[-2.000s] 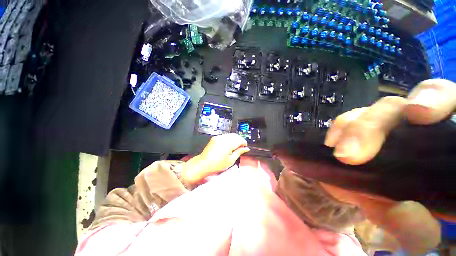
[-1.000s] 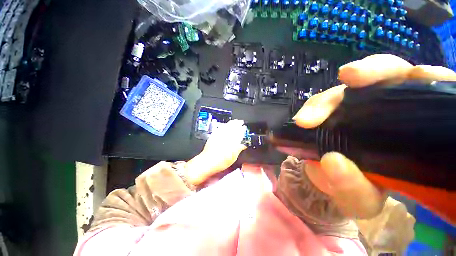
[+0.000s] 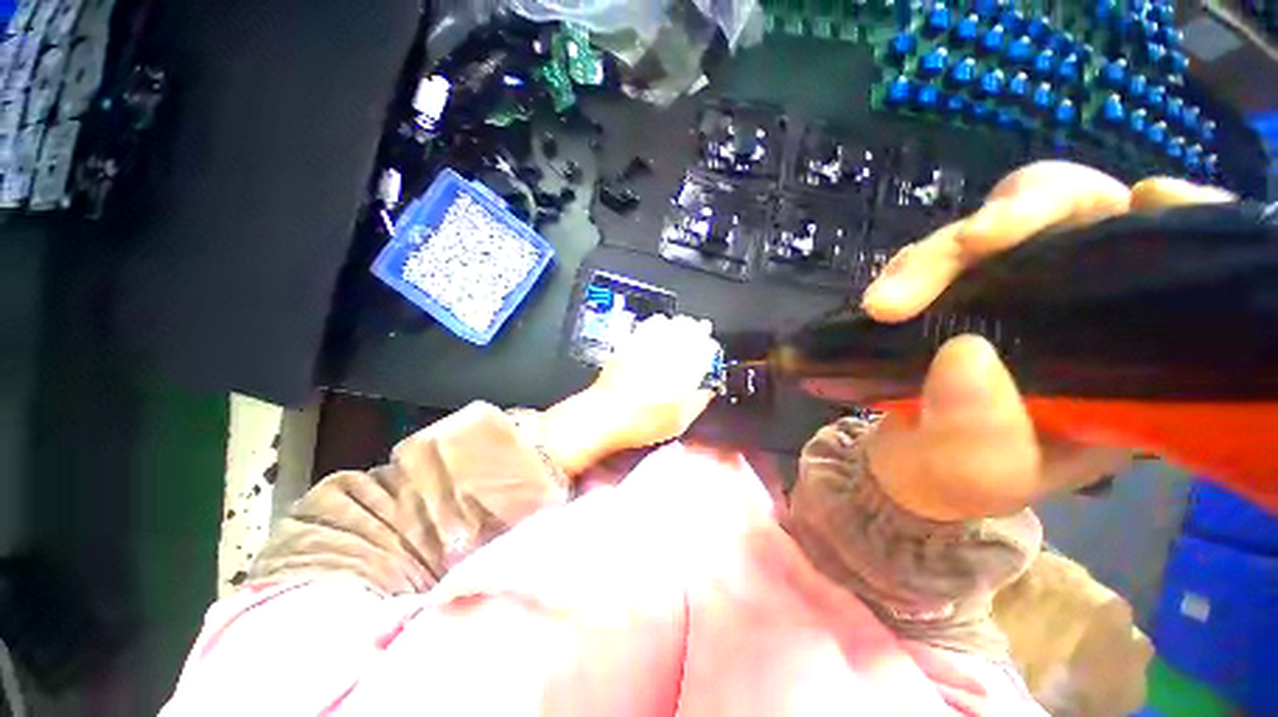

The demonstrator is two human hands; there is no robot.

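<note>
My right hand (image 3: 967, 350) is closed around the electric screwdriver (image 3: 1121, 315), a thick black and orange-red tool held level, its thin bit pointing left. The bit's tip reaches a small black housing (image 3: 754, 381) at the bench's near edge. My left hand (image 3: 659, 376) is at this housing's left side with its fingertips on it; the fingers hide part of it. Another black housing (image 3: 600, 315) with a blue part lies just behind my left hand. The blue screw tray (image 3: 467, 258) with tiny silvery-white screws stands to the left.
Rows of black housings (image 3: 740, 140) lie behind the work, partly hidden by my right hand. Circuit boards (image 3: 1009, 63) with blue parts fill the back right. Small black parts (image 3: 526, 154), green boards (image 3: 568, 63) and a clear bag (image 3: 659, 35) lie back left. Blue crates (image 3: 1222, 595) stand right.
My right hand has brought the screwdriver inward and left, its bit now at the small housing. My left hand has stayed at that housing. The view has shifted slightly.
</note>
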